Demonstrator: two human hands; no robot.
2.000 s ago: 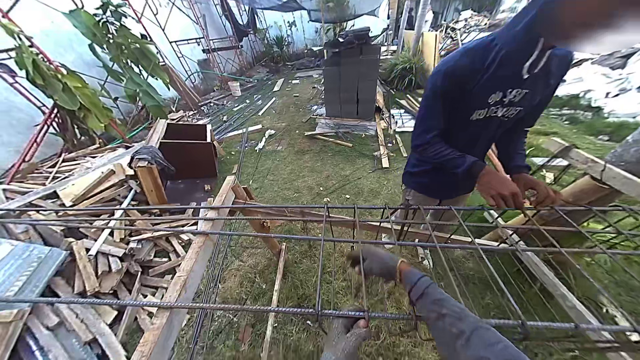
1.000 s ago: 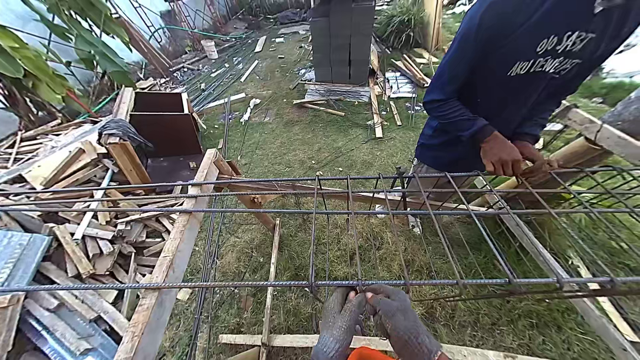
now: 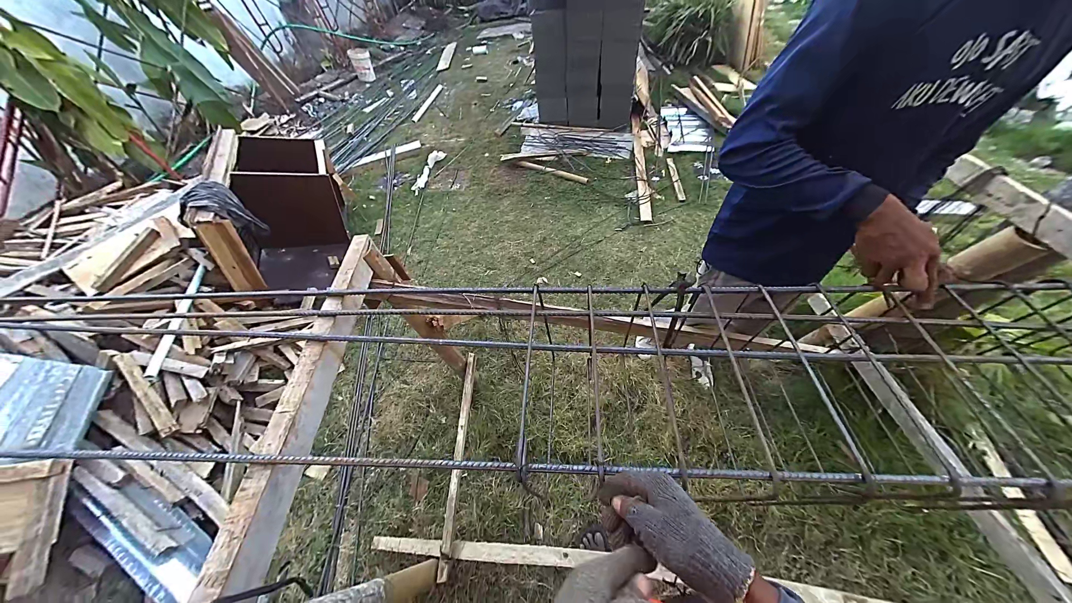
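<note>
A long rebar cage [image 3: 737, 473] of ribbed bars with square stirrups lies across the view. My right hand [image 3: 670, 523], in a grey glove, is curled just under the near bar beside a stirrup [image 3: 596, 394]; whether it touches the bar or holds anything cannot be made out. Lower and a little left, my left hand [image 3: 607, 578], also gloved, meets it and is partly cut off by the frame's bottom edge. Something small and orange shows between the hands. At the cage's far side on the right, a co-worker's bare hands [image 3: 900, 251] are on the far bar.
A wooden beam [image 3: 293, 427] supports the cage at the left, with a pile of wood scraps [image 3: 159, 368] beyond it. A thin timber [image 3: 502, 553] runs low near my hands. Stacked grey blocks [image 3: 586, 67], a brown box [image 3: 285, 197] and loose rebar [image 3: 377, 117] lie farther off.
Two seconds ago one gloved hand reached in over the cage; both of my hands are now together at the near bar. The co-worker stays on the right, hands at the far bar.
</note>
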